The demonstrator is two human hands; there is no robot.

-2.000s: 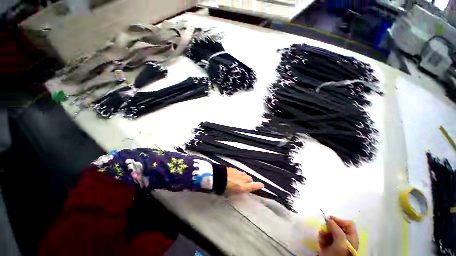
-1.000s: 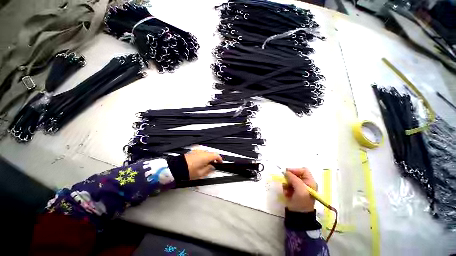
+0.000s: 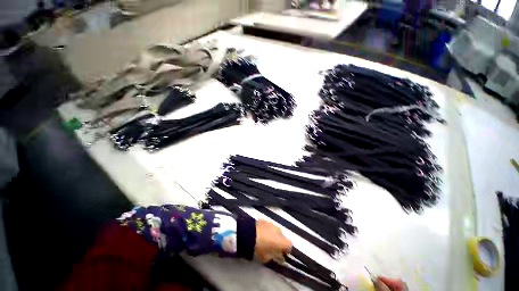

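Observation:
My left hand (image 3: 272, 241) is low in the centre, its fingers closed on a black webbing strap (image 3: 310, 265) near the front of the loose strap pile (image 3: 284, 190). The held strap points right, its ring end near my right hand. My right hand (image 3: 391, 284) is cut off by the bottom edge; only some fingers show. A thin tip of the pen-shaped tool (image 3: 370, 274) sticks out from them, pointing up and left. Its body is out of the picture. The image is blurred, so the strap end is unclear.
A large black strap stack (image 3: 370, 136) lies behind at right, tied bundles (image 3: 259, 94) at upper left, khaki straps (image 3: 153, 71) beyond them. A yellow tape roll (image 3: 484, 257) and more black straps (image 3: 511, 238) lie at right. Another table (image 3: 301, 23) stands behind.
The view has tilted up again after looking down one second ago, so the hands appear lower. My right hand is now mostly cut off. My left hand remains at the front straps.

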